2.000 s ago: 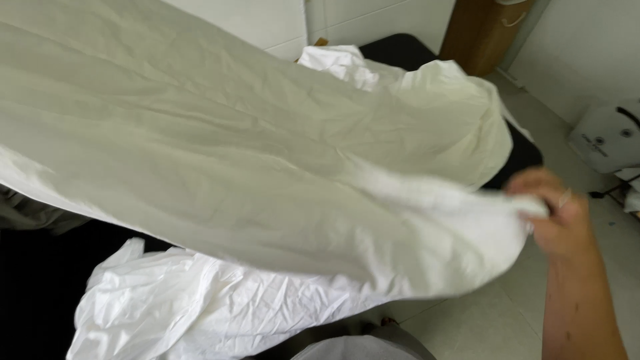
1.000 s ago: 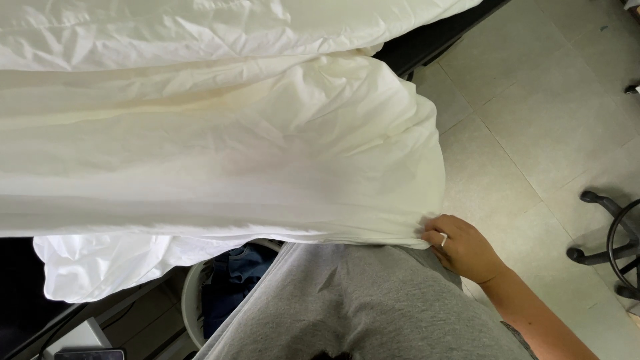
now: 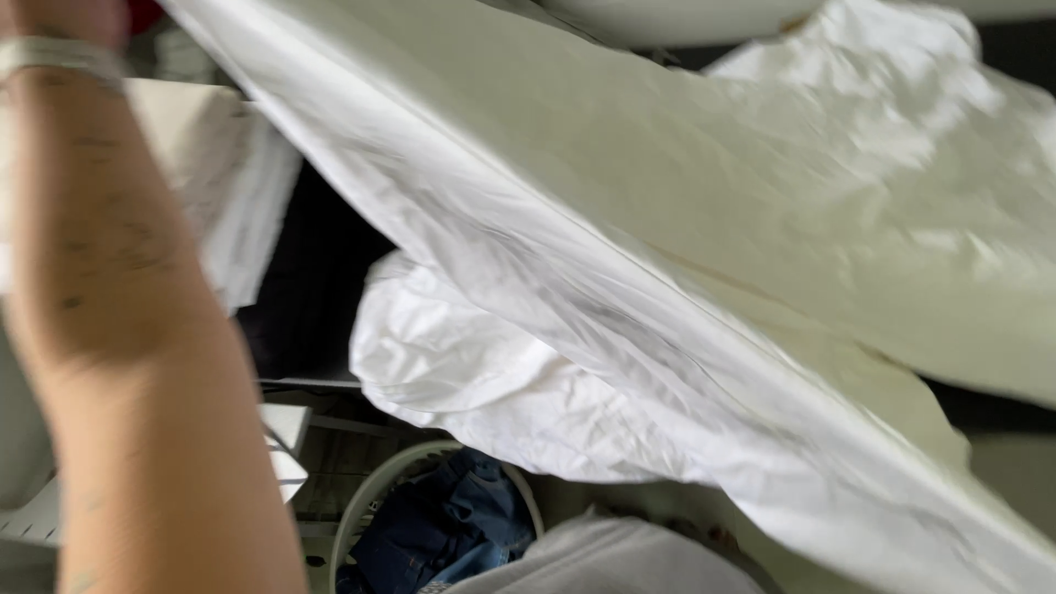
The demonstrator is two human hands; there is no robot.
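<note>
A large white fabric sheet (image 3: 660, 247) stretches diagonally from the upper left to the lower right, its near edge pulled taut. My left hand (image 3: 74, 21) is at the top left corner, close to the sheet's upper end; its fingers are cut off by the frame, so its grip is hidden. A pale band circles that wrist. My right hand is out of view. Crumpled white fabric (image 3: 511, 396) hangs below the taut edge, and more bunched white fabric (image 3: 866, 74) lies at the upper right.
A dark surface (image 3: 305, 289) shows beneath the fabric. A round pale basket (image 3: 351, 511) with blue clothes (image 3: 454, 520) stands low, left of my grey clothing. White and cream stacked items (image 3: 198, 157) are behind my left forearm. A white shelf (image 3: 33, 521) sits at the lower left.
My left arm has come into view at the left. My right hand, on the sheet's edge in both earlier frames, is out of view. The sheet's near edge now slants; the view has shifted left.
</note>
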